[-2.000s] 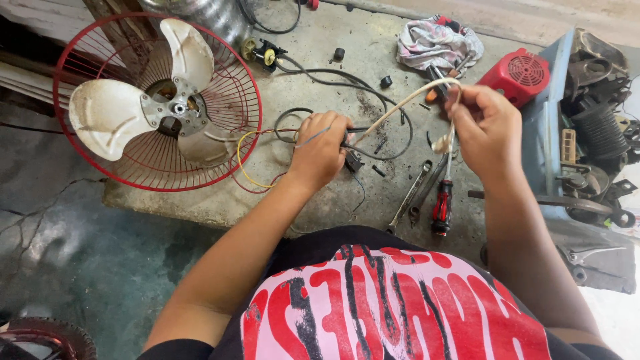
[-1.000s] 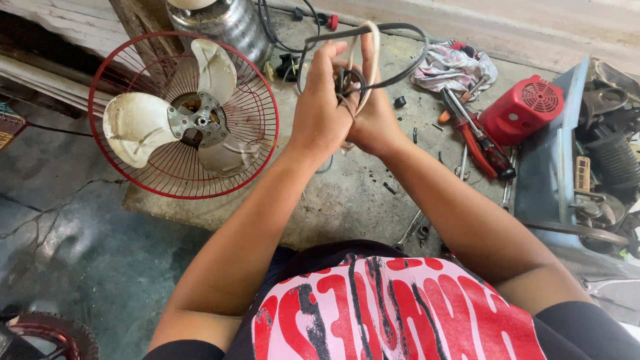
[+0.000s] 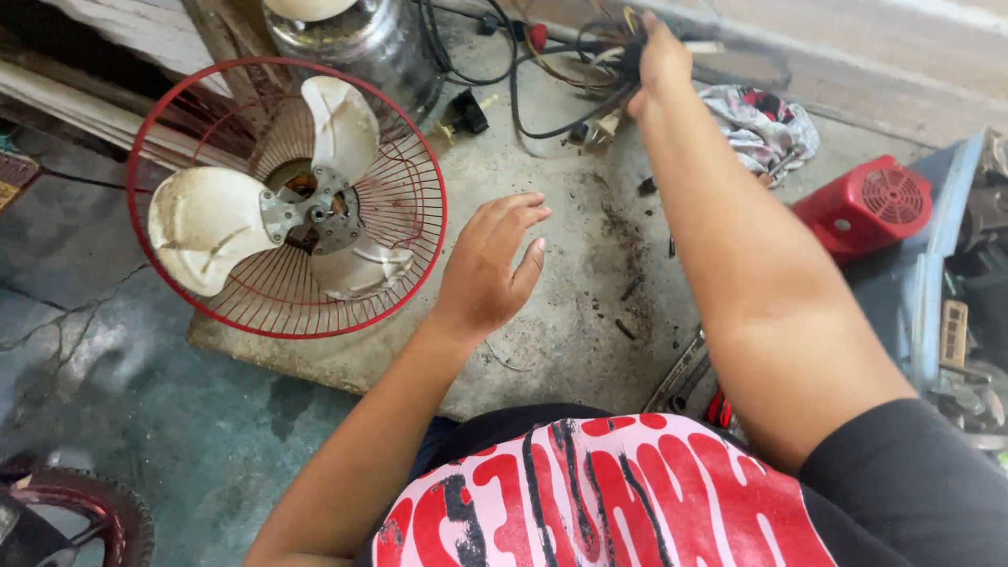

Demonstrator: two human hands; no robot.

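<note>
My right hand (image 3: 663, 67) reaches to the wall side of the concrete slab and grips a bundle of electrical cables (image 3: 622, 63), with black, white and thin coloured wires in it. A pale plug-like part (image 3: 605, 126) lies just below the bundle. Nothing is in my left hand (image 3: 492, 264); its fingers are spread over the slab, beside a fan with a red wire guard (image 3: 443, 201) and dirty white blades (image 3: 213, 224). A black fitting (image 3: 470, 112) lies between the fan and the cables.
A crumpled cloth (image 3: 760, 130) and a red plastic housing (image 3: 874, 201) are at the right, beside a blue bin (image 3: 933, 283) of metal parts. Wrenches (image 3: 681, 370) lie under my right forearm. A metal container (image 3: 362, 47) stands behind the fan. Dirt and small scraps dot the slab (image 3: 551, 346).
One second ago both hands were together around the looped cable. My left hand has let go and come down nearer the fan; my right hand has carried the cables toward the wall.
</note>
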